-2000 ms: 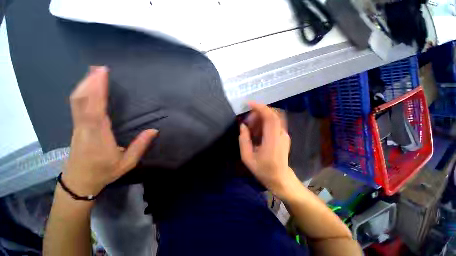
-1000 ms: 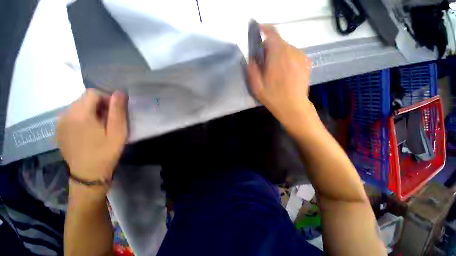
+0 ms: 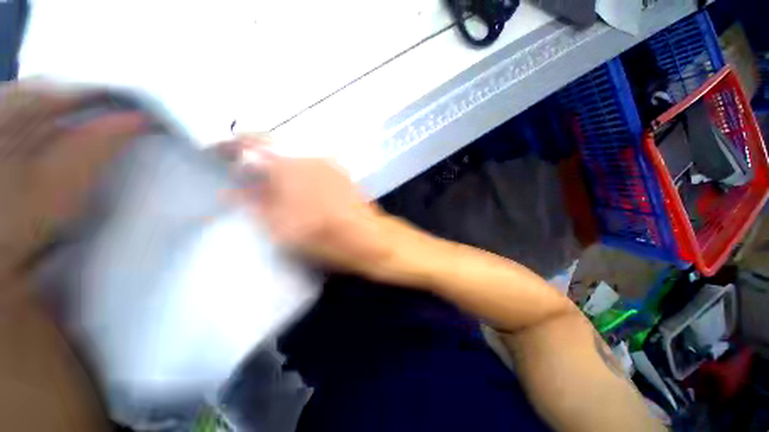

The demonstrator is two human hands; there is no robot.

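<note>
A garment panel (image 3: 181, 287) with its pale side showing hangs at the left over the table's front edge, strongly blurred, with a dark grey edge along its top. My left hand (image 3: 67, 126) is at the far left, large, blurred and cut off by the picture's edge; it is at the panel's upper left and its fingers cannot be made out clearly. My right hand (image 3: 303, 198) is at the panel's upper right corner, its blurred fingertips closed on the cloth.
The white table (image 3: 337, 59) has a ruled grey front edge (image 3: 472, 105). Black shears (image 3: 482, 21) lie at its back. A red basket (image 3: 704, 245) holding grey pieces and blue crates (image 3: 620, 160) stand at the right. Mixed items lie below them.
The panel has moved left and off the table edge, its pale side now hanging down. Both hands have moved left with it, and the view has turned.
</note>
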